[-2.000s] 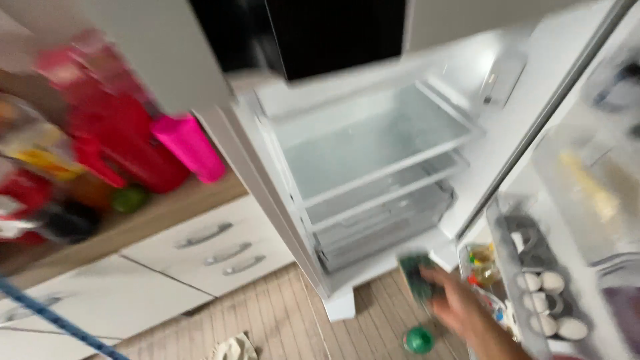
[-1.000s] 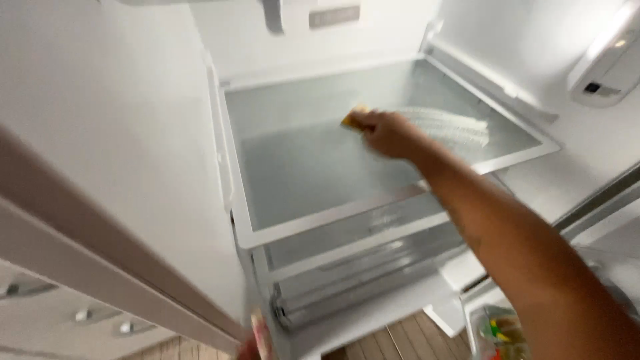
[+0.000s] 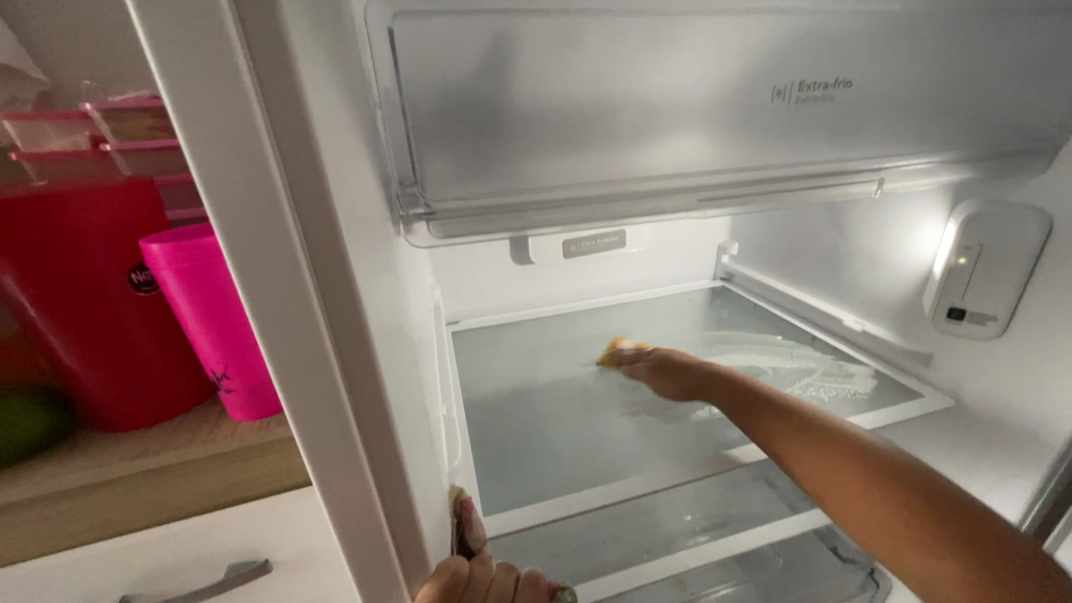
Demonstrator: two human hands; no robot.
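My right hand [image 3: 662, 371] presses a yellow sponge [image 3: 621, 352] onto the glass refrigerator shelf [image 3: 536, 419], left of the shelf's middle toward the back. Whitish foam streaks [image 3: 779, 364] cover the shelf's right part. At the lower left, by the fridge's front edge, my left hand [image 3: 490, 582] is closed around a bunched cloth [image 3: 469, 523], partly cut off by the bottom of the view. The cloth's full shape is hidden.
Above the shelf is a translucent fridge compartment [image 3: 628, 117]; a lamp unit [image 3: 988, 268] is on the right wall. Below lie a lower shelf and clear drawer [image 3: 754, 578]. Left of the fridge, a red container [image 3: 84, 310] and a pink cup [image 3: 213, 327] stand on a wooden counter [image 3: 167, 469].
My right arm was outside the fridge two seconds back, holding something dark green; one second ago it was on the shelf with the sponge. The view has tilted up, bringing the upper compartment into sight.
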